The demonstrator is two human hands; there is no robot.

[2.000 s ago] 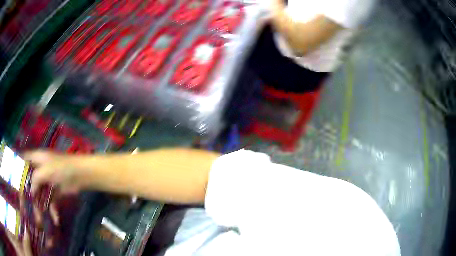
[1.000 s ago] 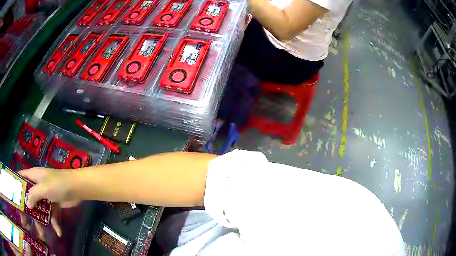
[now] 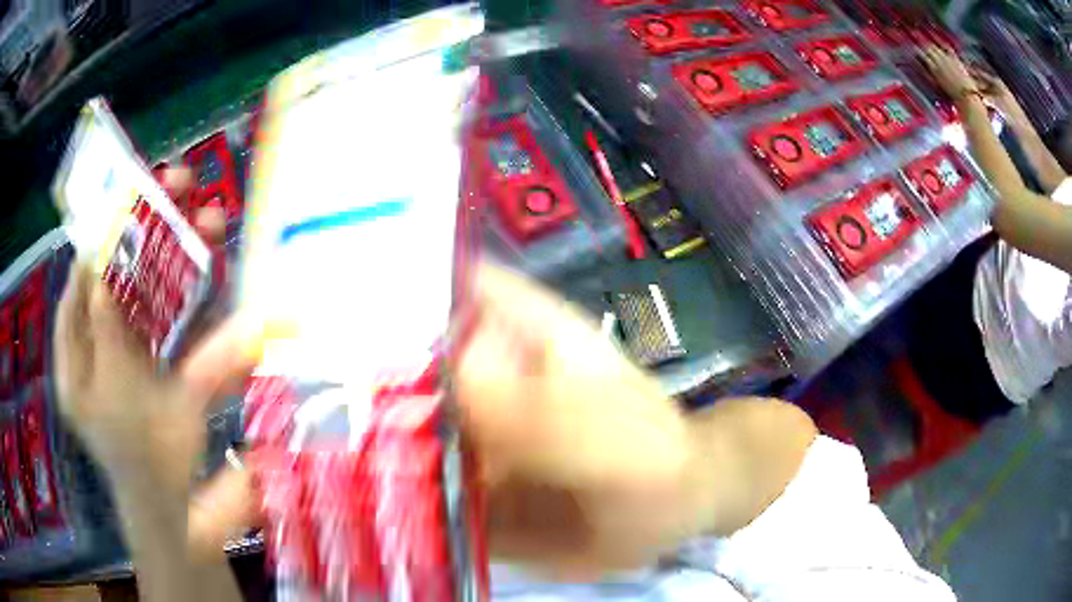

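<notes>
A red keypad mobile phone (image 3: pixel 353 318) is held up very close to the camera, its screen glowing white with a blue streak; it is blurred. My right hand (image 3: pixel 576 412) is shut on it from the right side. A second red keypad phone (image 3: pixel 147 241), upright and tilted with a lit screen, stands in my left hand (image 3: pixel 135 365) at the left. My left fingers show behind and beside both phones; whether they touch the near phone cannot be told.
A blister tray (image 3: pixel 588 253) with red phones lies behind the hands. A red pen (image 3: pixel 614 194), a black card with gold marks (image 3: pixel 668 220) and a battery (image 3: pixel 649 323) lie on the bench. Stacked blister trays (image 3: pixel 764 223) stand right. A co-worker's arm (image 3: pixel 999 153) reaches in; more phones (image 3: pixel 26 412) lie left.
The view has swung left. Both hands and both lit phones have come from the left edge to the middle and left, and one phone is now very close to the camera.
</notes>
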